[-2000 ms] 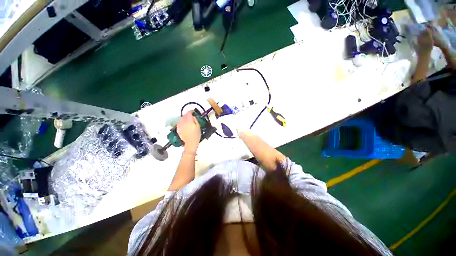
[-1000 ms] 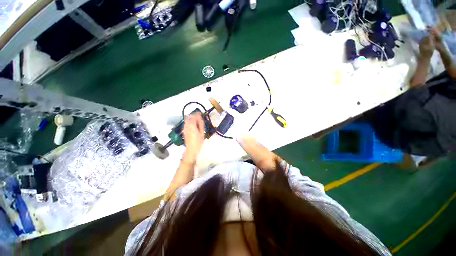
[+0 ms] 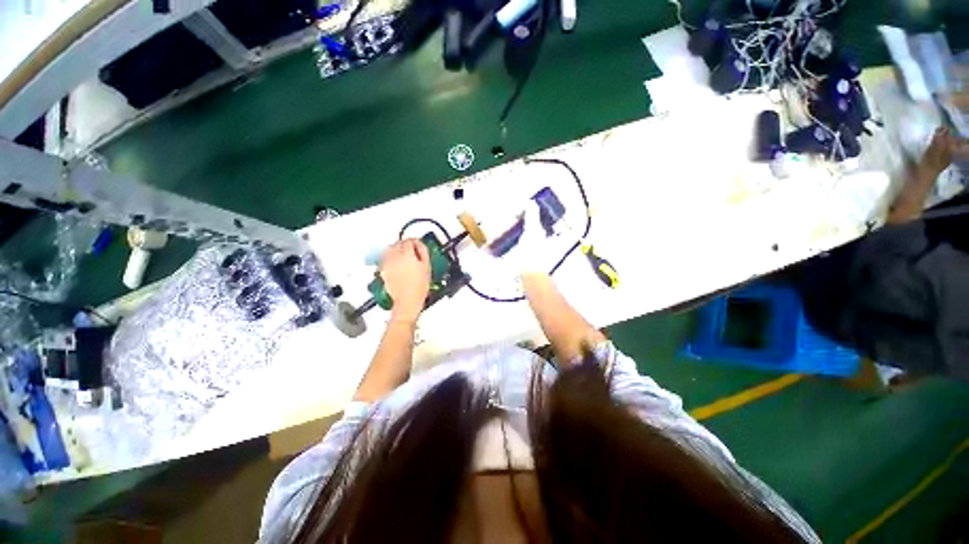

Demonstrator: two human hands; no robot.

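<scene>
My left hand (image 3: 406, 274) is bare and wraps over the green motor body of the mini bench grinder (image 3: 438, 255). The tan buffing wheel (image 3: 472, 230) is at its right end and the grey-brown grinding wheel (image 3: 349, 319) at its left end. My right hand (image 3: 537, 278) appears white-gloved and blends into the bright bench, so its fingers are hard to see. Dark parts of what looks like a hair dryer body (image 3: 507, 236) show on both sides of the pale glove area, just right of the buffing wheel. The glove hides its middle.
A yellow-black screwdriver (image 3: 600, 266) lies right of the black cord loop (image 3: 588, 202). A bubble-wrap heap (image 3: 191, 340) with dark parts is at left. A spoked disc (image 3: 460, 157) is beyond the bench edge. Dark units with white cables (image 3: 818, 101), a blue stool (image 3: 744, 329) and a co-worker's arm (image 3: 919, 181) are at right.
The dark body has turned and moved right, away from the buffing wheel; its purple ringed end no longer shows. My left hand stays on the grinder. The whole view has shifted slightly.
</scene>
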